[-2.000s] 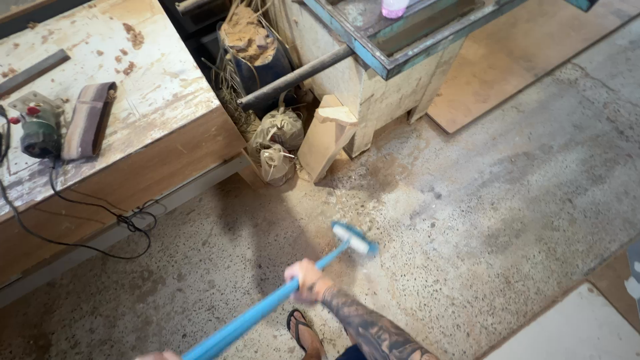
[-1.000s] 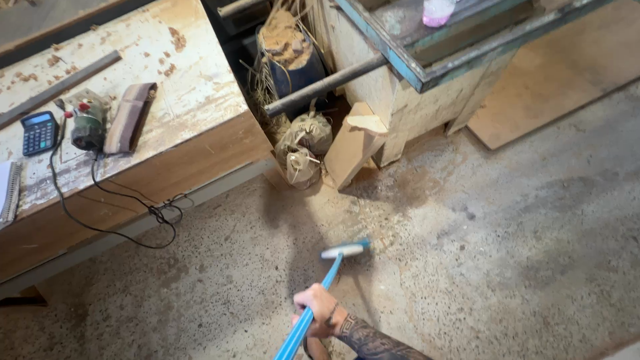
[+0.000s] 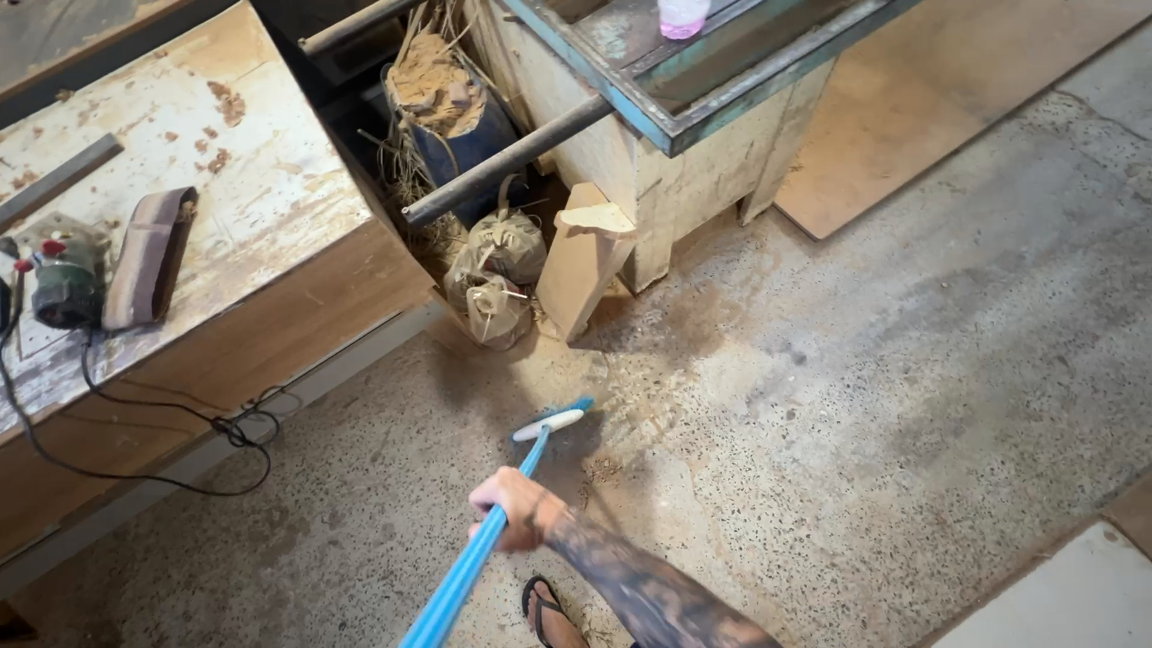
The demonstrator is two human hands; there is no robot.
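Observation:
My right hand (image 3: pixel 515 508) is closed around the blue pole of a long-handled broom (image 3: pixel 551 423). The broom's white head with blue bristles rests on the speckled floor, beside scattered wood shavings and sawdust (image 3: pixel 639 387). A small pile of brown debris (image 3: pixel 601 468) lies just right of the head. The pole runs down past the bottom edge of the view. My left hand is out of view. Just beyond the broom head, a wooden offcut (image 3: pixel 580 270) leans near tied plastic bags (image 3: pixel 495 279).
At the left, a wooden workbench (image 3: pixel 270 261) holds a power tool (image 3: pixel 67 279), a sanding belt (image 3: pixel 148 256) and a dangling cord (image 3: pixel 234 432). A blue bin (image 3: pixel 459 144) of sawdust stands behind a projecting metal bar (image 3: pixel 508 162). Right of it is a metal-framed table (image 3: pixel 670 130).
The broom head has shifted left relative to the wooden offcut since two seconds ago. My left hand, partly visible at the bottom edge then, is out of view now.

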